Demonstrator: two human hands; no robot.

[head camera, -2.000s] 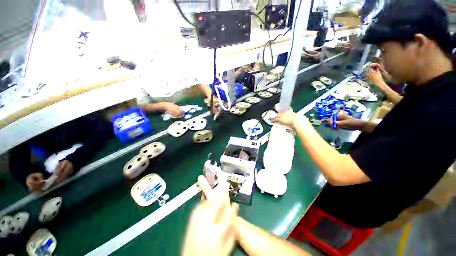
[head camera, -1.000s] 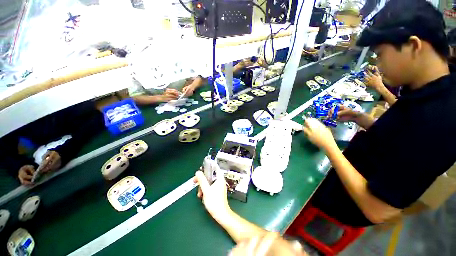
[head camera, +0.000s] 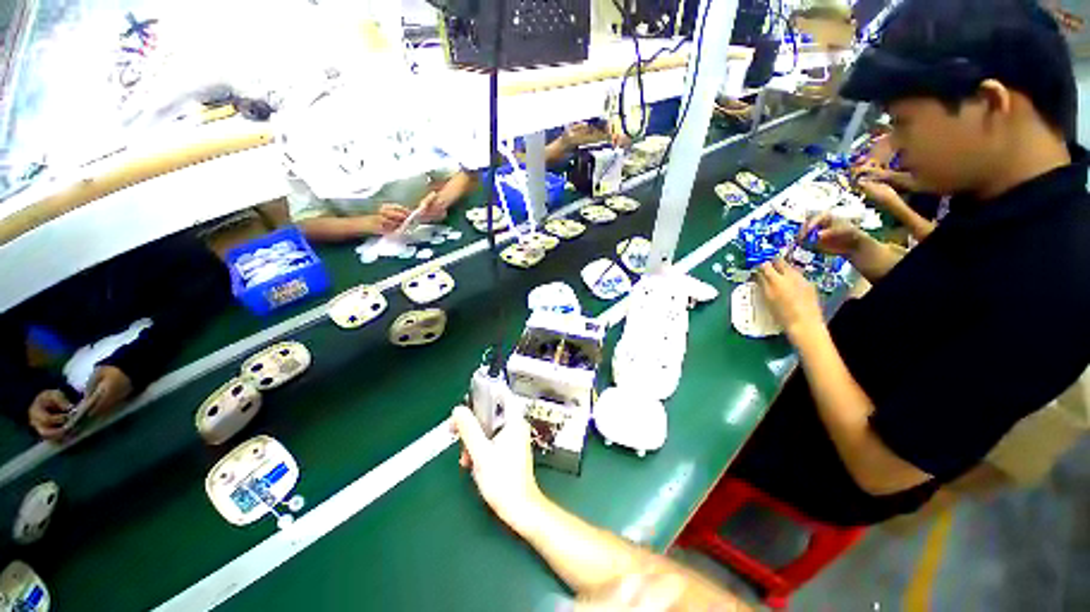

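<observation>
My right hand (head camera: 502,460) is closed around a grey powered screwdriver (head camera: 488,401), held upright with its black cable at the top, left of the screw feeder. Its forearm comes in from the bottom right. A blurred patch of skin (head camera: 657,591) lies over that forearm at the bottom edge. It looks like my left hand, cut off, and its fingers cannot be made out. The white and grey screw feeder (head camera: 556,377) has an open top. The screwdriver's tip is hidden.
White housings (head camera: 651,341) are piled right of the feeder. A housing with a blue board (head camera: 251,481) and round discs lies left, beside the white strip (head camera: 347,508). More housings line the green belt. A black-clad person (head camera: 956,311) works at right; others sit across. A pole (head camera: 693,144) stands ahead.
The view has shifted, and housings and feeder appear further left. The blurred hand has moved from over my right wrist down along the forearm. The neighbour's hand has moved to a white housing.
</observation>
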